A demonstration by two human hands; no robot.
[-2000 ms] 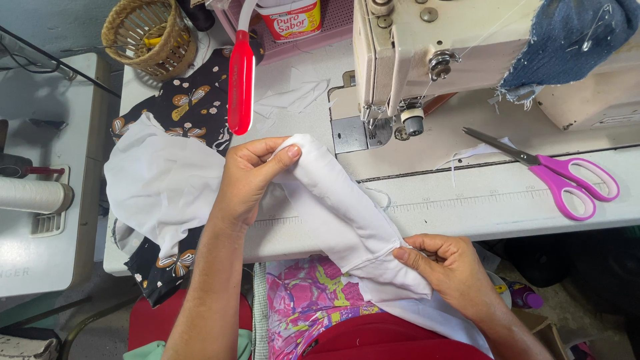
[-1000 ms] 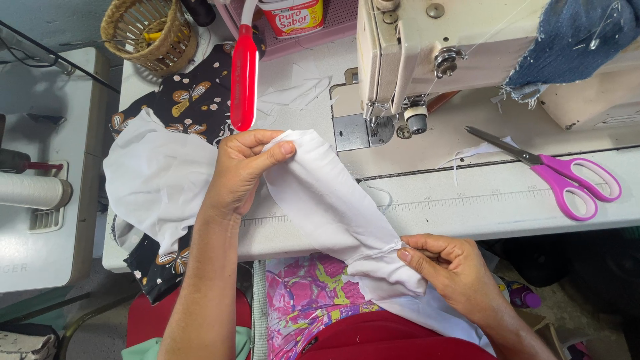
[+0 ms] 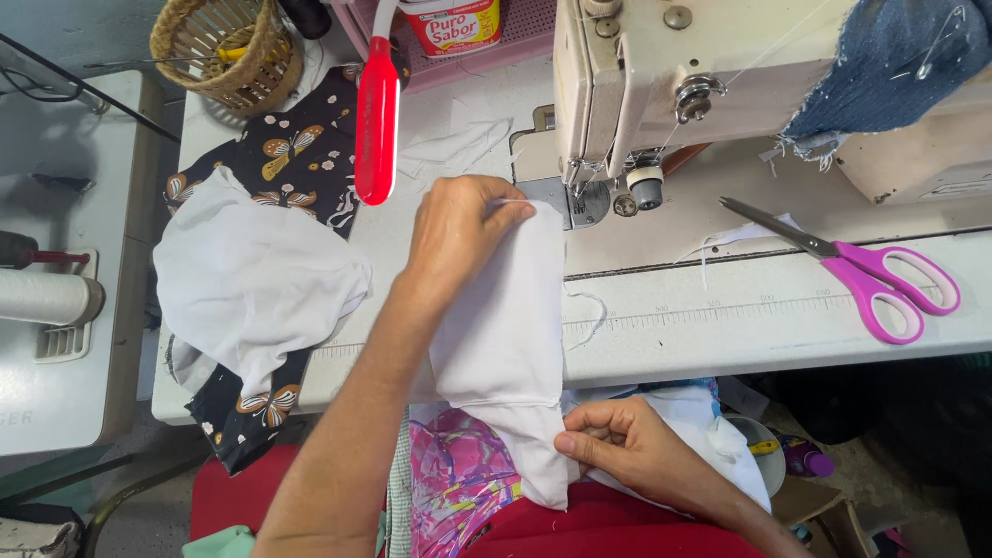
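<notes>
A white fabric piece [image 3: 504, 318] with a seam across it hangs over the table's front edge. My left hand [image 3: 473, 225] pinches its top end between thumb and fingers, close to the needle plate [image 3: 585, 205] of the sewing machine [image 3: 697, 70]. Lower down, by the seam, my right hand [image 3: 620, 442] pinches the right edge of the fabric above my lap. More white cloth lies beneath my right forearm. Another bunched white cloth [image 3: 256, 271] rests to the left on black butterfly-print fabric [image 3: 283, 155].
Scissors with pink handles [image 3: 876, 279] lie on the right of the table. A red lamp [image 3: 377, 124] reaches down over the table. At the back left stands a wicker basket [image 3: 232, 70], and a red and white tub [image 3: 453, 23] sits on a pink tray. Denim [image 3: 891, 70] drapes over the machine.
My left hand has moved toward the needle plate, and the white fabric has gone from slanting to nearly straight and flat. My right hand has shifted lower along its edge.
</notes>
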